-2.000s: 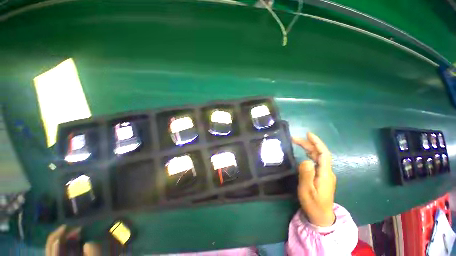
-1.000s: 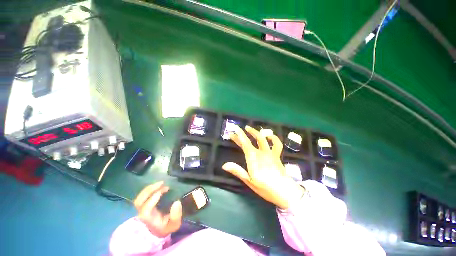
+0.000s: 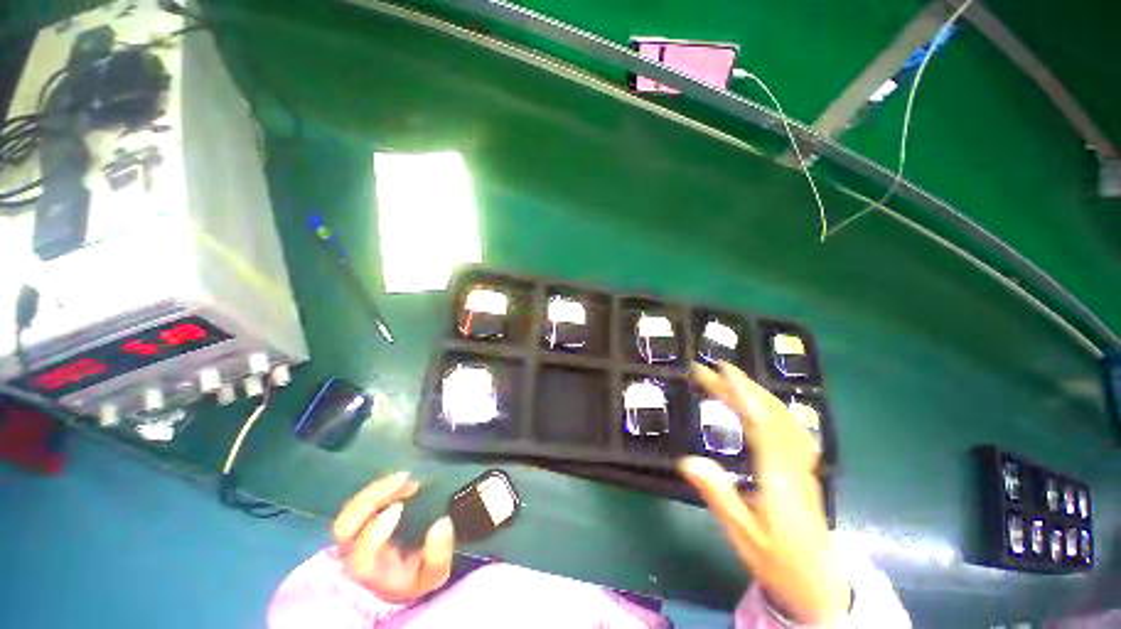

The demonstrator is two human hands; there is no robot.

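Observation:
A black foam tray (image 3: 536, 406) holds dark watch units with bright screens in two rows of pockets; the near-row pocket second from left is empty. Another tray edge shows beneath it. A separate watch unit (image 3: 487, 503) with a pale face is in front of the tray's left end. My left hand (image 3: 396, 541) is at its left, fingers and thumb curled around its dark end; the exact contact is unclear. My right hand (image 3: 768, 492) is over the tray's near right part, fingers apart, holding nothing visible, and partly covers the rightmost near units.
A power supply (image 3: 234, 246) with red digits and cables on top stands left. A small black rounded device (image 3: 333, 413), a pen (image 3: 354, 280) and a white sheet (image 3: 428, 221) lie nearby. A pink device (image 3: 684, 66) is on the rear rail. Another watch tray (image 3: 993, 504) lies at right.
The view has swung left, bringing in the power supply. My right hand went from the tray's right end to over its middle, then back right. My left hand has come further into view.

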